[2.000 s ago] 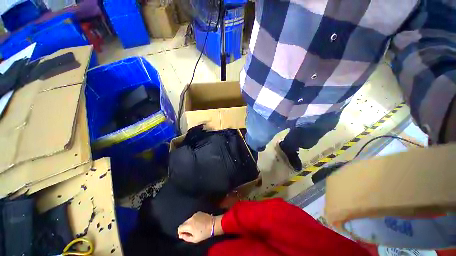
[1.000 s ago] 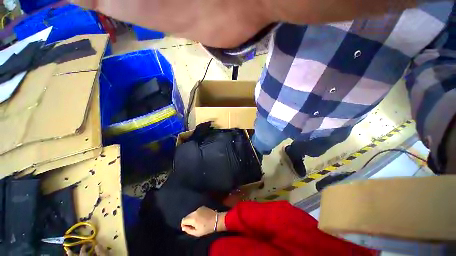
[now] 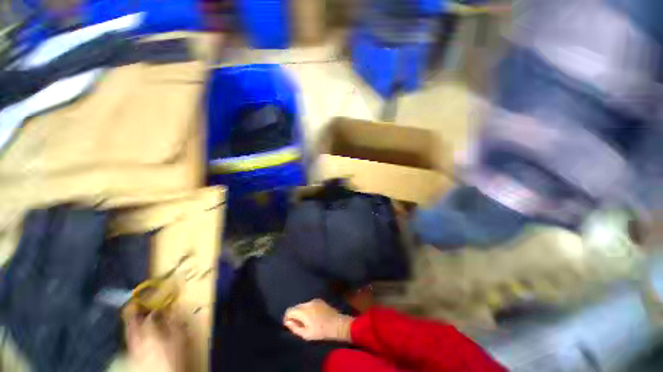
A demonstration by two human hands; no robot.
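The frame is blurred. Yellow-handled scissors (image 3: 154, 294) lie at the lower left, over the cardboard-covered table (image 3: 196, 218). My left hand (image 3: 154, 340) is at their handles, its fingers overlapping the loops; blur hides whether it grips them. Black fabric pieces (image 3: 54, 254) lie beside the scissors. My right hand (image 3: 318, 320), below a red sleeve, is curled closed over the black cloth (image 3: 254, 320) on my lap; nothing shows in it. A large stack of black pieces (image 3: 349, 232) stands just beyond it.
A blue bin (image 3: 254, 171) with a yellowish band and black pieces inside stands beside the table. An open carton (image 3: 385, 171) is behind the stack. A person in a checked shirt (image 3: 552, 109) stands at the right, blurred. More black strips (image 3: 73, 62) lie on the far cardboard.
The view has swung, so the scene shifts right. The tape roll is out of view at the right. My left hand shows more at the scissors. My right hand keeps its place on my lap.
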